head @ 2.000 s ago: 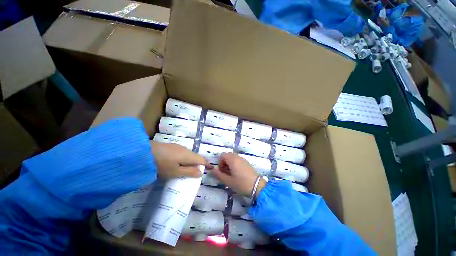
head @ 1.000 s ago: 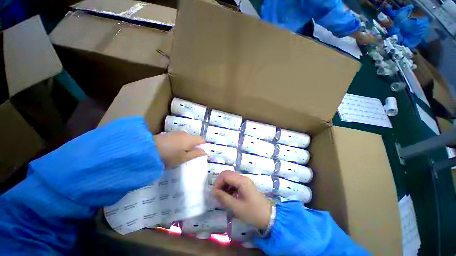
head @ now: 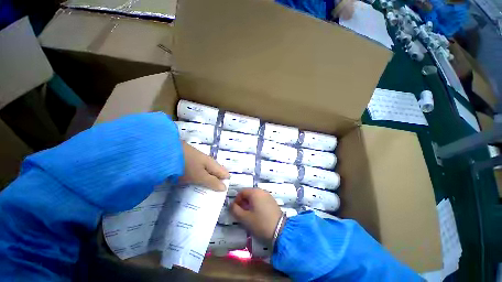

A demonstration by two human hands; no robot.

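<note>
My left hand holds a white label sheet by its upper edge; the sheet has rows of small dark print, bends down and covers the near left part of the carton. My right hand is beside it with thumb and index finger together over the white cylinders; whether a label is between the fingertips cannot be told. The cylinders lie in tight rows, with grey-purple bands between them, inside the open brown carton. The cylinders under my hands and the sheet are partly hidden.
A green bench on the right bears printed sheets, a white cylinder standing alone and a pile of small white parts. A sealed carton stands behind left. Other people's blue sleeves and a hand show at the top. A red glow is at the carton's near edge.
The sheet was flatter a second ago and now folds downward more steeply. My right hand was pinched near my left fingertips two seconds ago and is now lower, over the cylinders.
</note>
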